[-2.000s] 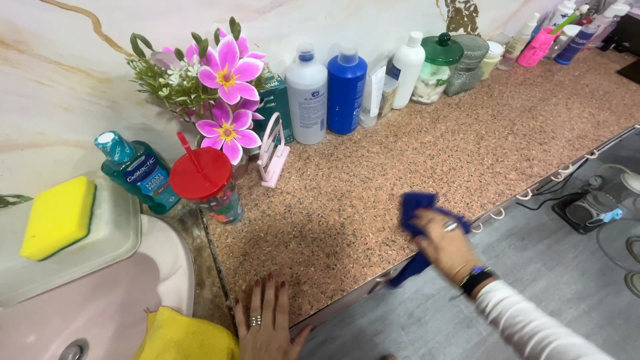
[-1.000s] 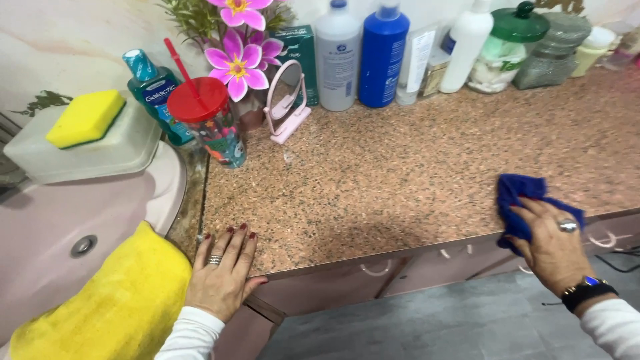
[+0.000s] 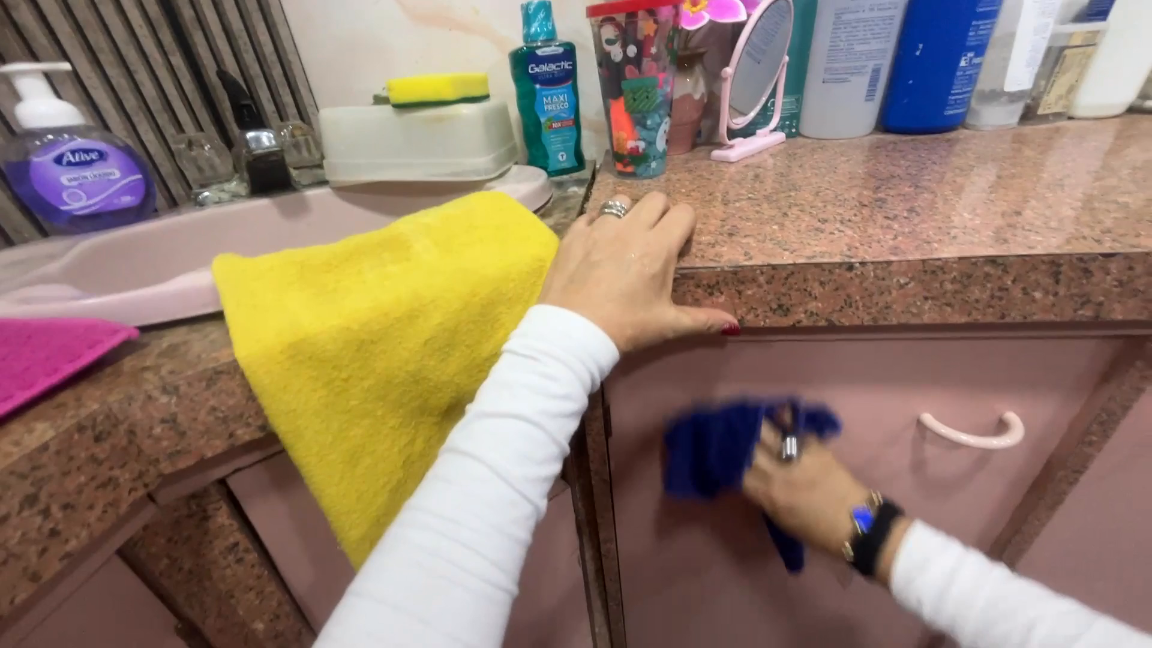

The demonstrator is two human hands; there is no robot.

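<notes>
My left hand [image 3: 625, 270] rests on the front edge of the speckled granite countertop [image 3: 900, 207], fingers on top and thumb along the front edge. It holds nothing; a yellow cloth [image 3: 387, 333], draped over the pink sink's rim, lies right beside it. Below the counter, my right hand [image 3: 801, 486] presses a dark blue cloth [image 3: 715, 450] against the pink cabinet door [image 3: 864, 387], left of its curved handle [image 3: 972, 439]. The right hand and blue cloth are blurred.
Behind my left hand stand a red-lidded tumbler [image 3: 634, 99], a mouthwash bottle [image 3: 547, 108] and a small pink mirror [image 3: 758, 81]. Several bottles line the counter's back. At left are the pink sink [image 3: 180, 270], a soap pump bottle [image 3: 76, 162], a sponge [image 3: 438, 88] on a plastic box [image 3: 418, 139] and a magenta cloth [image 3: 54, 355].
My right hand has moved with the blue cloth from the countertop down to the cabinet door. My left hand stays at the counter's edge. The view has shifted lower and left.
</notes>
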